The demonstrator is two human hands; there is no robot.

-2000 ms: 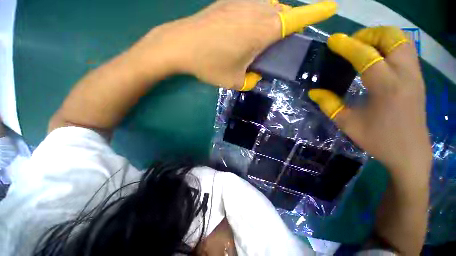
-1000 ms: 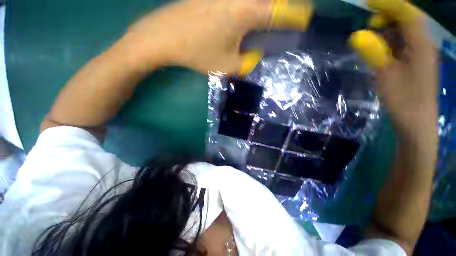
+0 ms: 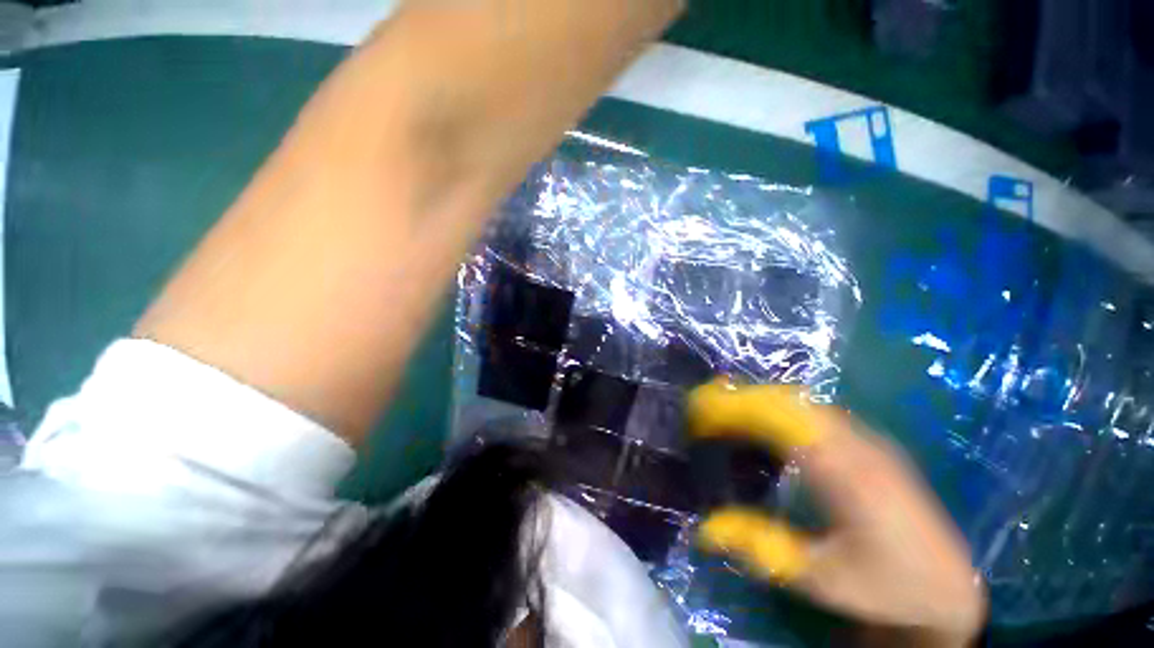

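Observation:
The clear plastic pocket sheet (image 3: 740, 241) lies on the green bench, crinkled and shiny. Rows of black glossy panels (image 3: 523, 342) show in its lower half. My right hand (image 3: 873, 532), blurred and with yellow finger cots, is over the lower right of the sheet. Its thumb and fingers are apart on either side of a dark panel (image 3: 737, 468); blur hides whether they grip it. My left forearm reaches up across the sheet's upper left, and my left hand is beyond the top edge of the picture. No device housing is clearly visible in my hands.
A pale rail (image 3: 747, 95) curves along the bench's far side. Blue film pieces (image 3: 850, 142) lie on it, with more blue film (image 3: 962, 298) and shiny clear plastic (image 3: 1076, 506) at right. Dark, unclear objects stand beyond the rail. My hair and white sleeve cover the lower left.
My hands have separated. The left has reached up out of the picture, and the grey-and-black housing is no longer seen. The right has come down to the panels. The view has shifted.

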